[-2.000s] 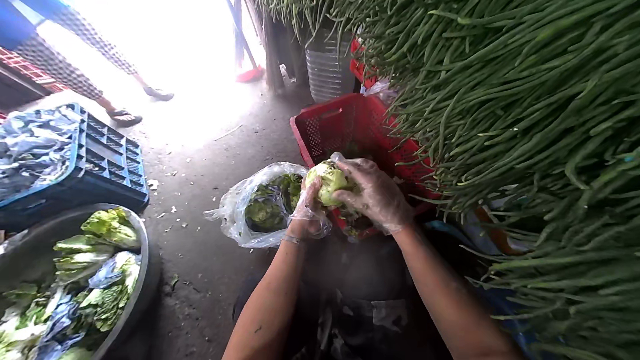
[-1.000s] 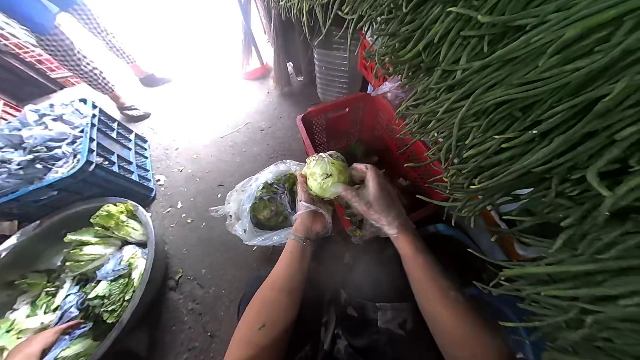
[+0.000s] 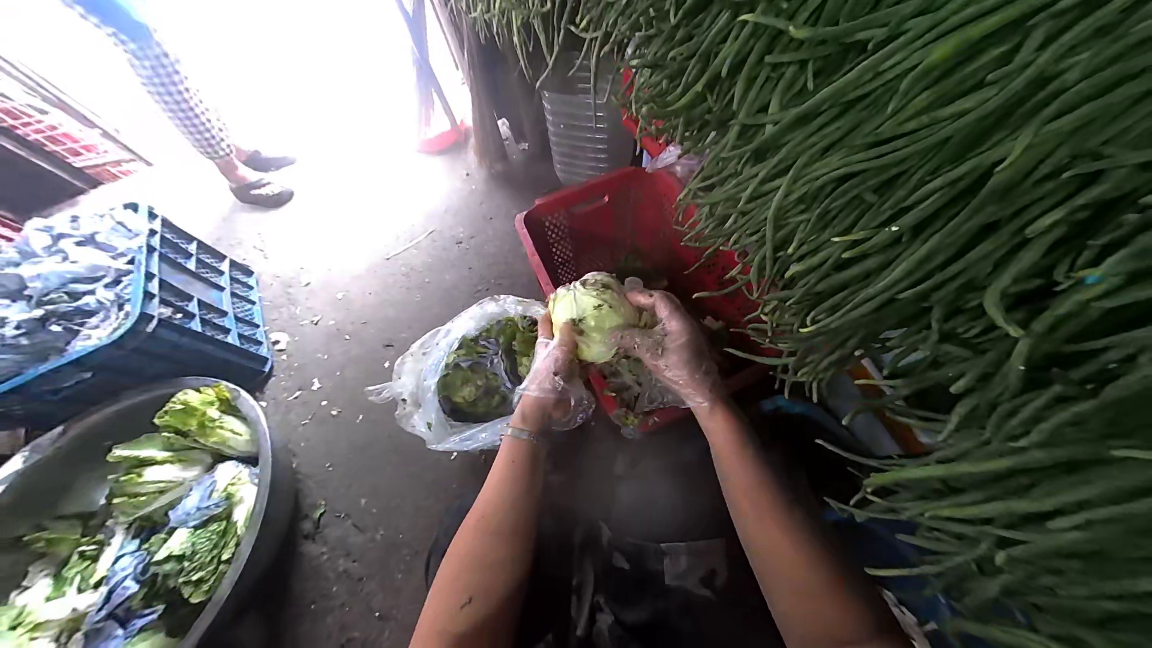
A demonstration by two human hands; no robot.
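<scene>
A pale green head of lettuce or cabbage [image 3: 592, 315] with dark spots is between my two hands, above the near left corner of a red plastic crate [image 3: 585, 202]. My left hand [image 3: 551, 369], in a clear plastic glove, supports its lower left side. My right hand [image 3: 670, 346], gloved the same way, has its fingers against the right side. Leafy scraps show in the crate beneath. Left of my left hand, a clear plastic bag [image 3: 418, 382] lies open on the floor with dark green leaves [image 3: 481, 373] inside.
Long green beans [image 3: 900, 225] overhang the right side. At left are a round tub [image 3: 256, 486] of leafy heads and a blue crate [image 3: 207, 292] of crumpled material. A ribbed clear container [image 3: 585, 126] stands behind the red crate. A person's feet [image 3: 261, 192] are at upper left.
My right hand has shifted around the head between frames, while my left hand stays under it. Another person's hand, seen at the tub a second ago, is out of view.
</scene>
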